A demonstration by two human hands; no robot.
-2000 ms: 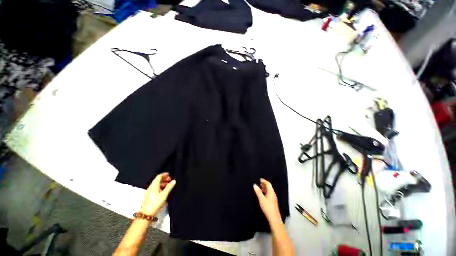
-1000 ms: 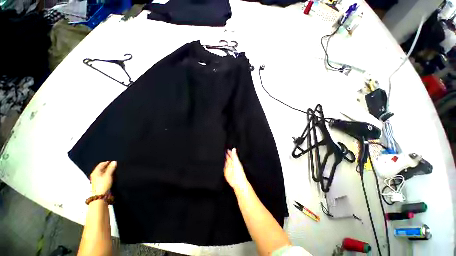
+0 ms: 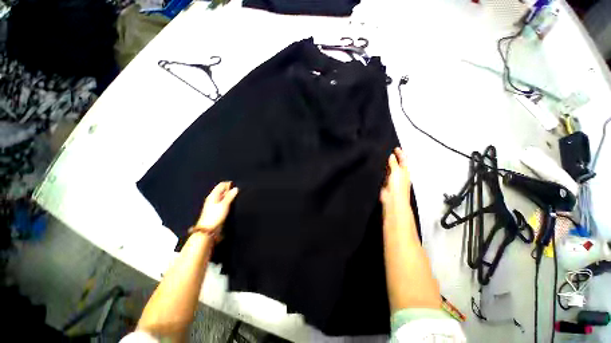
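Note:
A wide black skirt lies spread on the white table, its waistband at the far end with a tiny white label and its hem nearest me. My left hand touches the cloth left of its middle; whether the fingers pinch it is unclear. My right hand is at the skirt's right edge, its fingertips partly hidden, so its grip is unclear. A black hanger lies at the skirt's upper left. Hanger hooks show beyond the waistband.
Right of the skirt lie tangled black hangers, a black dryer-like tool with cords, a black adapter and orange-yellow snips. Thread cones are at the lower right. Another black garment lies at the far edge.
My right hand has moved up and outward to the skirt's right edge. My left hand has moved up and inward over the cloth. The skirt's near part has shifted and folded. The view has shifted.

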